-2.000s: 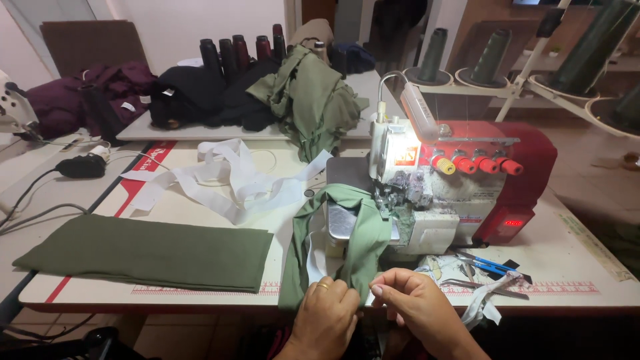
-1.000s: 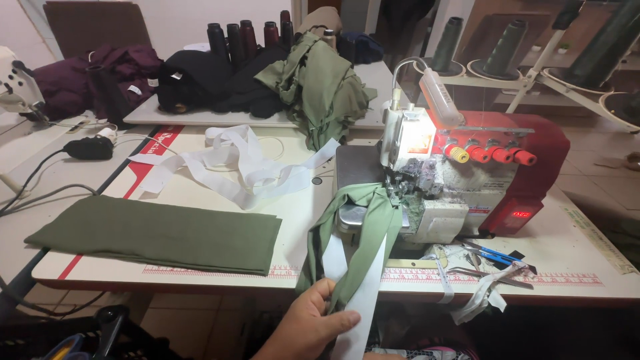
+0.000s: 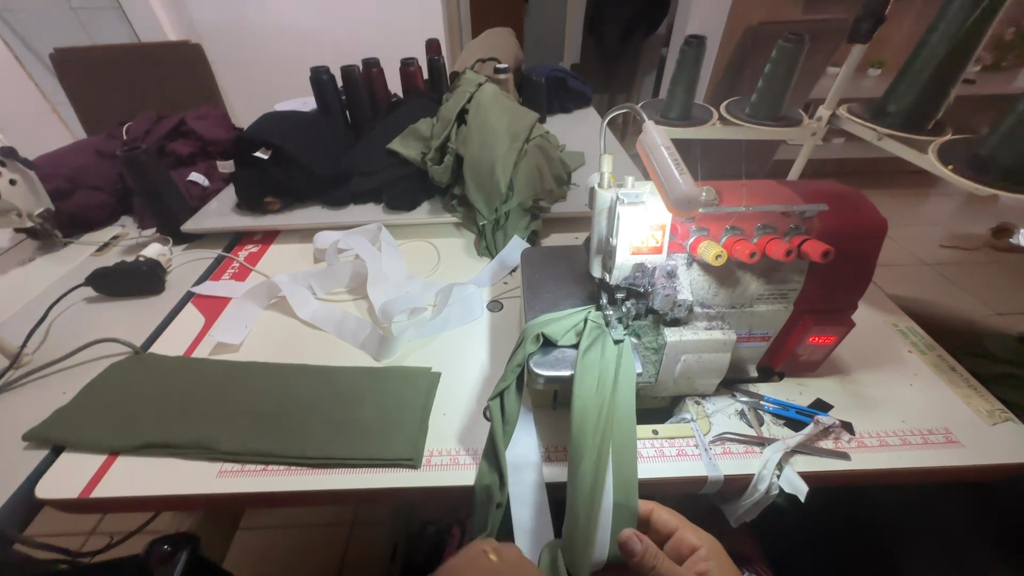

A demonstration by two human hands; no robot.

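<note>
A loop of green fabric (image 3: 592,384) with white elastic-like strip (image 3: 530,480) along it hangs from the presser foot area of a red and white overlock machine (image 3: 744,296), over its metal bed, past the table's front edge. My right hand (image 3: 680,544) grips the right edge of the loop, thumb on top. My left hand (image 3: 488,558), wearing a ring, is at the bottom edge of the view by the loop's lower left; its fingers are mostly cut off. Folded green fabric (image 3: 240,412) lies on the left of the table.
A tangle of white strips (image 3: 376,296) lies behind the folded fabric. Tweezers (image 3: 800,444) and blue-handled snips (image 3: 788,408) rest right of the loop, beside white scraps (image 3: 772,472). Thread cones (image 3: 684,84) stand behind the machine. Crumpled green cloth (image 3: 496,160) hangs over the back table.
Two seconds ago both hands were together at the fabric near the table edge. One second ago one hand held the loop; now both are low in view and the loop hangs longer.
</note>
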